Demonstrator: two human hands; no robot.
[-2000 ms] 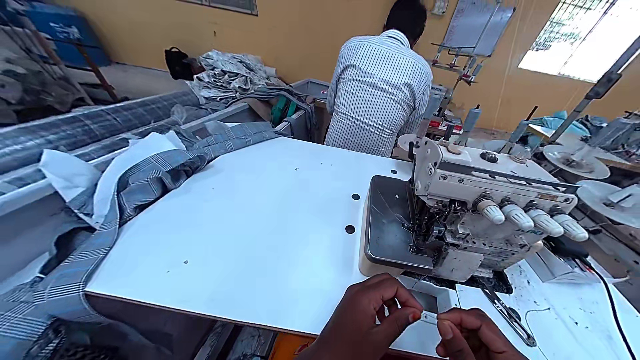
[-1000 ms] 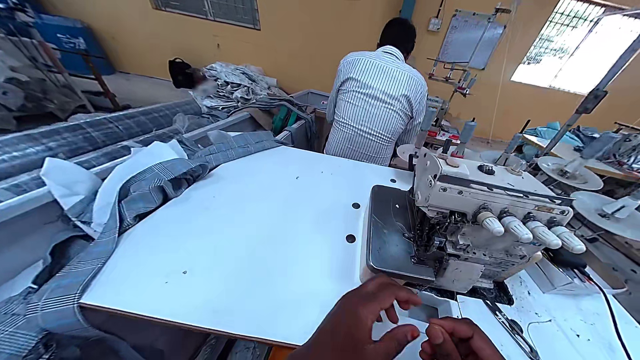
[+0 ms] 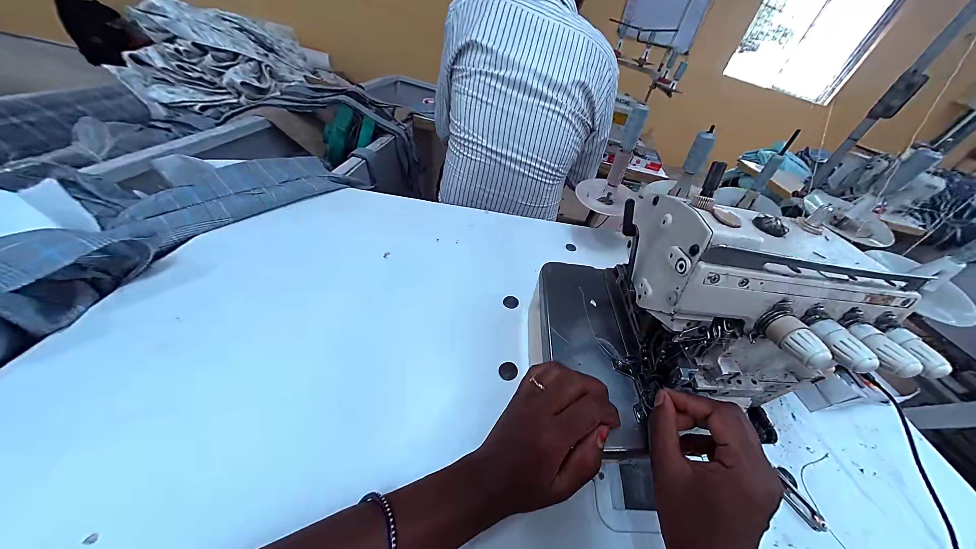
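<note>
A white overlock sewing machine (image 3: 770, 267) with several white tension knobs stands on the right of the white table (image 3: 305, 343). My left hand (image 3: 553, 435), with a ring on one finger, is curled at the near edge of the machine's dark metal bed plate (image 3: 583, 320); whether it holds anything is hidden. Right beside it, my right hand (image 3: 709, 465) has thumb and forefinger pinched near the needle and presser foot area. What lies between these fingertips is too small to tell.
Metal thread snips (image 3: 801, 499) lie right of my right hand, near a black cable (image 3: 919, 457). Grey checked fabric (image 3: 229, 194) hangs over the left table edge. Behind the table a person in a striped shirt (image 3: 530, 107) faces away. Thread stands (image 3: 690, 164) rise behind the machine.
Both hands have moved up from the near table edge to the machine's bed and needle area. The small white piece seen between my fingers two seconds ago no longer shows. The view has moved closer.
</note>
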